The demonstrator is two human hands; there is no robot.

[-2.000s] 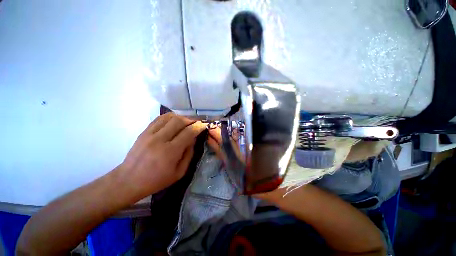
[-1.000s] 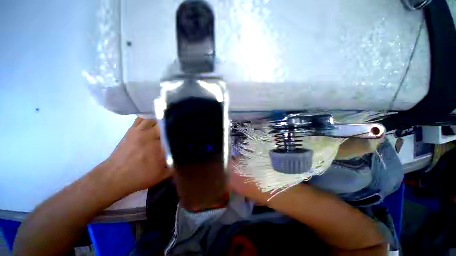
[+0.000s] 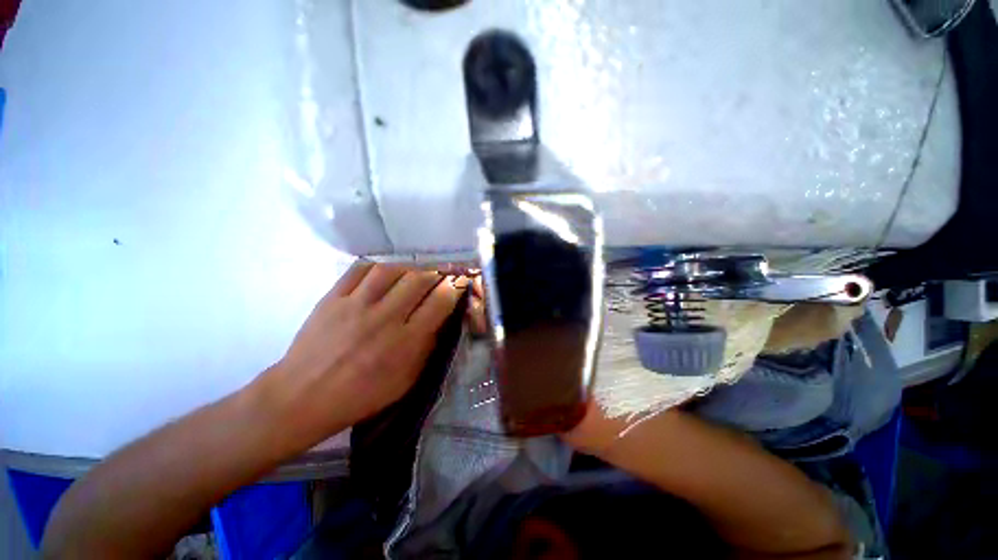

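The denim garment (image 3: pixel 465 438) hangs pale grey side up from the machine into my lap. A dark strip (image 3: pixel 394 448) runs along its left side, under my left hand. My left hand (image 3: pixel 367 334) lies flat on the dark strip, fingertips at the seam below the machine head. My right hand is mostly hidden behind the chrome guard (image 3: pixel 544 312); a little of it shows as skin (image 3: pixel 476 312) left of the guard, near my left fingertips. What its fingers hold cannot be seen. The needle and presser foot are hidden.
The white machine head (image 3: pixel 679 131) fills the top. A ribbed tension knob (image 3: pixel 679 350) with a spring and a cream thread bundle (image 3: pixel 635 383) sit right of the guard. A black band (image 3: pixel 974 142) wraps the arm. Blue bins (image 3: pixel 257 520) stand below the white table (image 3: pixel 142 328).
The view has shifted left and then partly back, so the guard stands left of where it was two seconds ago. My left fingertips, hidden behind the guard one second ago, show again.
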